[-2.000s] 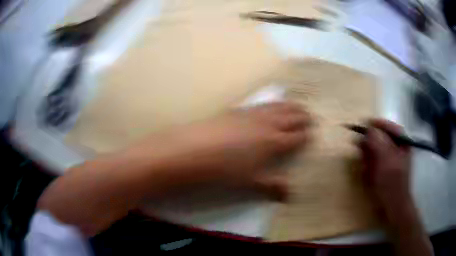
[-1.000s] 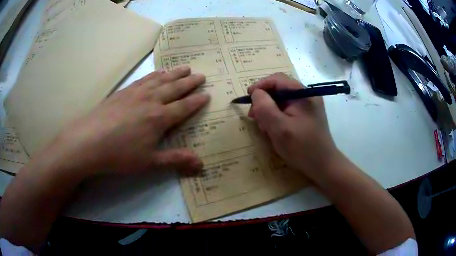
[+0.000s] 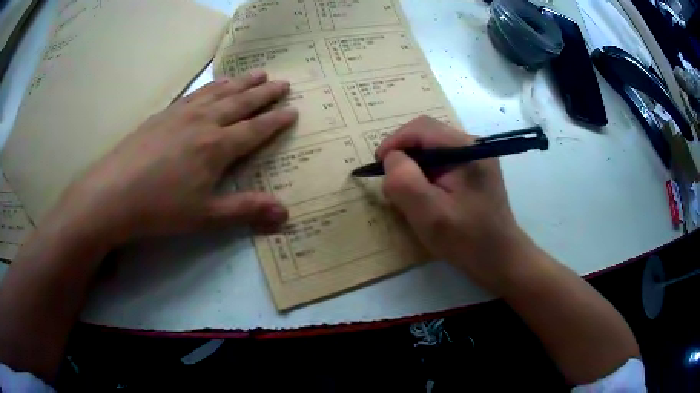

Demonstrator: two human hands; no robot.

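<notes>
A tan printed ticket sheet (image 3: 322,246) with two columns of ruled boxes lies on the white tabletop. My left hand (image 3: 192,153) lies flat on its left side, fingers spread, holding nothing. My right hand (image 3: 453,199) grips a black pen (image 3: 491,147), its tip touching or just above a left-column box, second from the bottom. My right hand hides part of the right column. A plain kraft paper piece (image 3: 115,77) lies to the left, partly under my left hand and forearm.
At the right are a grey round container (image 3: 526,34), a flat black phone-like object (image 3: 579,77), a black curved stapler-like tool (image 3: 637,92) and a small red-and-white item (image 3: 674,203). The tabletop's dark red edge (image 3: 322,324) runs along the front, above a dark floor.
Since the sharp earlier frame, the sheet has shifted up in view. The pen tip has moved from the middle left box to the box below it. My left hand stays on the sheet.
</notes>
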